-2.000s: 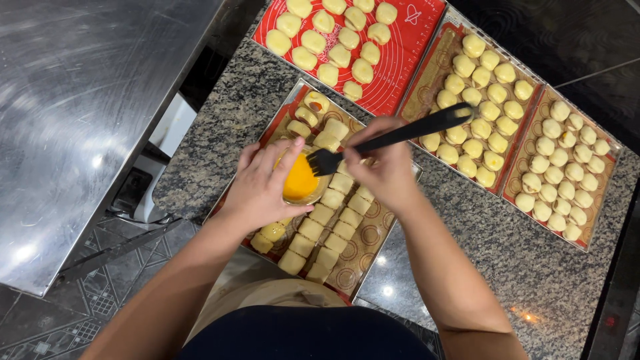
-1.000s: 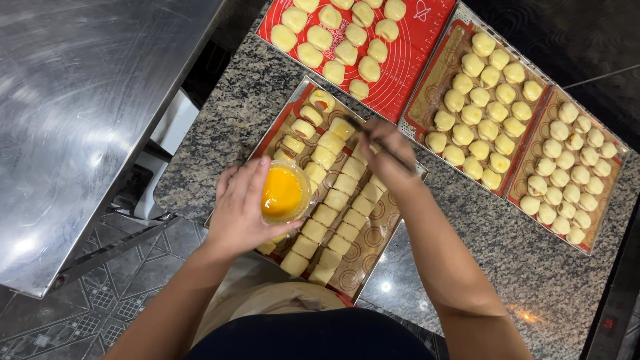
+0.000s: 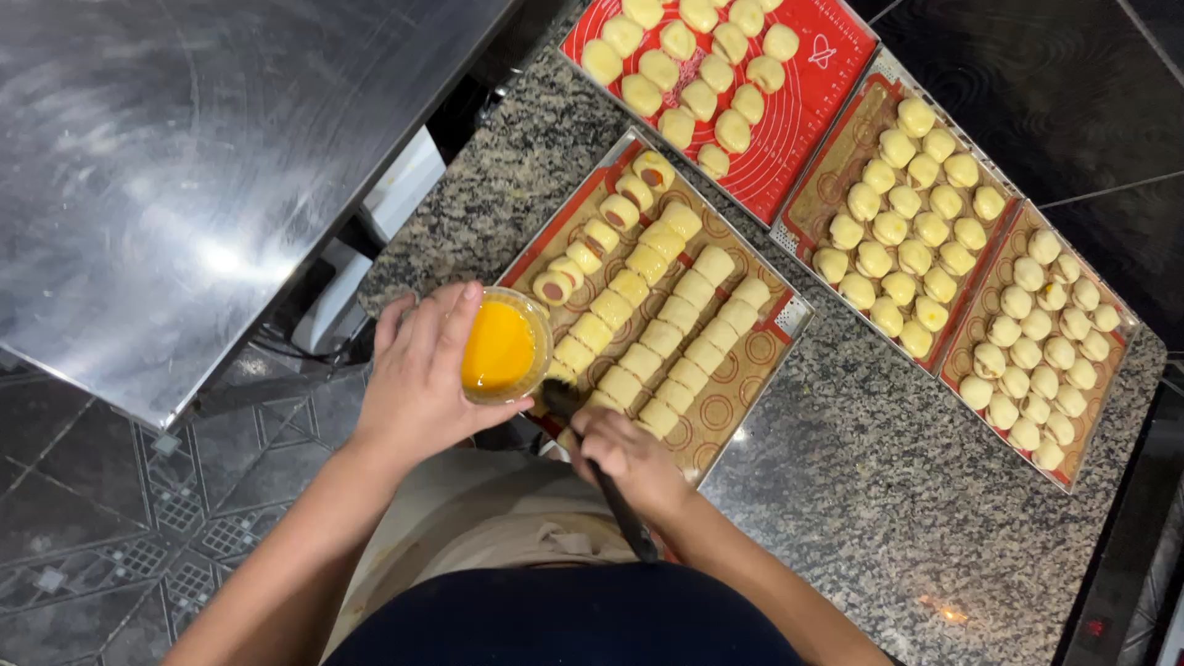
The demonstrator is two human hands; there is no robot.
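My left hand [image 3: 421, 370] holds a clear round cup of orange-yellow liquid, probably egg wash [image 3: 499, 347], beside the near left edge of a lined baking tray [image 3: 740, 379]. In my right hand [image 3: 629, 458] is a black pastry brush [image 3: 618, 509], its head down at the near end of a row of dough pieces [image 3: 610, 310]. That row looks glossy. Two rows to its right [image 3: 698, 356] look paler and more matte, though my right hand hides their near ends. At the tray's left side lies a row of sausage rolls [image 3: 601, 236], cut faces showing.
A red silicone mat with dough pieces [image 3: 832, 46] lies at the top. Two trays of round filled buns [image 3: 814, 199] [image 3: 1105, 370] sit at the right of the granite counter [image 3: 832, 499]. A stainless steel table [image 3: 231, 185] stands at the left, with a gap between.
The brush was over the cup two seconds ago, then at the far end of the rows; my right hand has since come toward my body. The cup has stayed in my left hand.
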